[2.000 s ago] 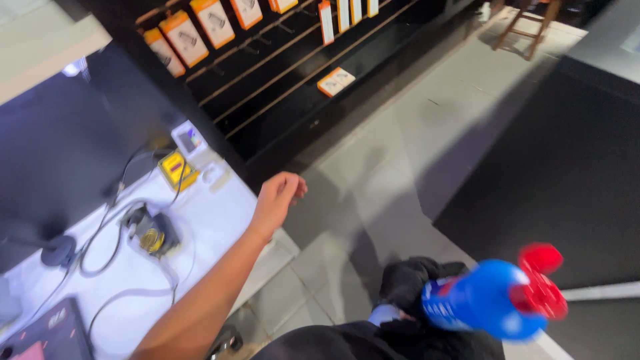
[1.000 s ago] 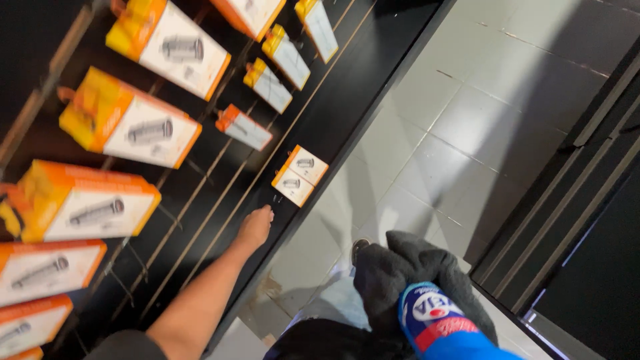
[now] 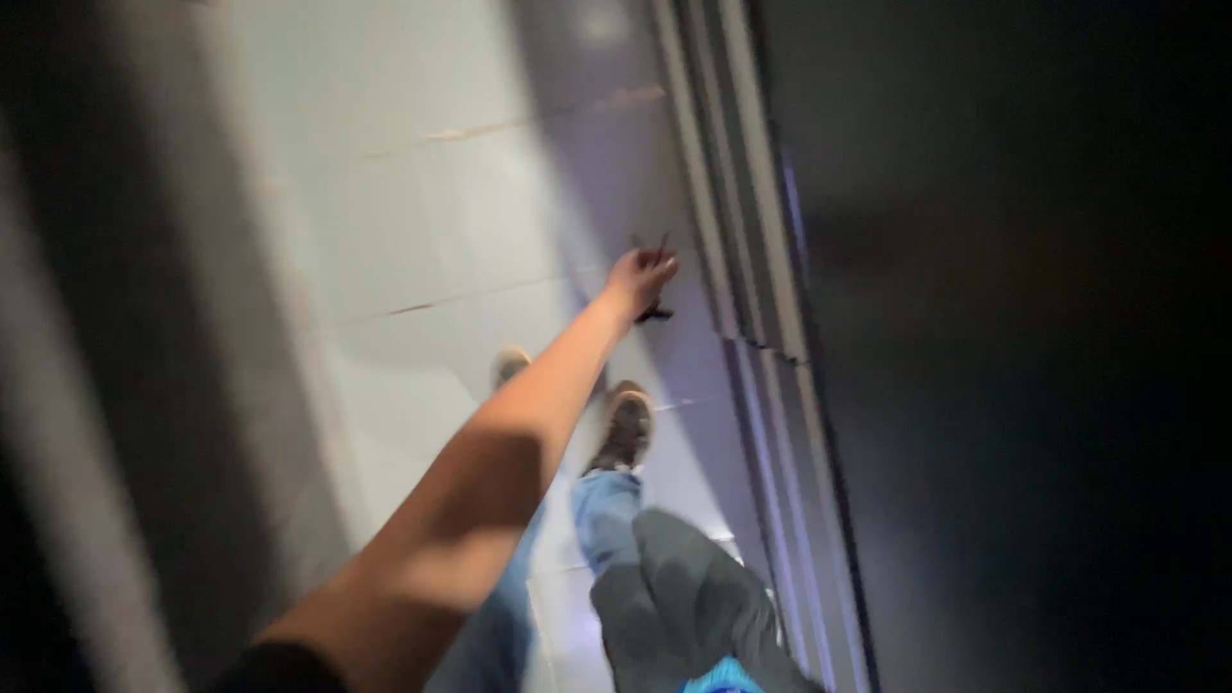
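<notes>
My left hand [image 3: 643, 277] reaches out ahead over the tiled floor, its fingers curled round a small dark object [image 3: 656, 313]. Thin dark ends of that object stick out above and below the fingers; blur hides what it is. Dark grey cloth [image 3: 688, 597] hangs at the bottom, right of my jeans. The top of a bright blue item [image 3: 722, 677] shows over the cloth at the lower edge. My right hand is not visible.
Pale floor tiles [image 3: 423, 231] run ahead between a dark blurred edge on the left and a black panel [image 3: 1011, 385] with ridged trim [image 3: 741, 192] on the right. My shoes [image 3: 626, 423] are on the floor below my left arm.
The view has swung from the shelf of orange-and-white boxes to the floor and black panel. My left hand, beside the shelf a second ago, is now over the floor near the ridged trim.
</notes>
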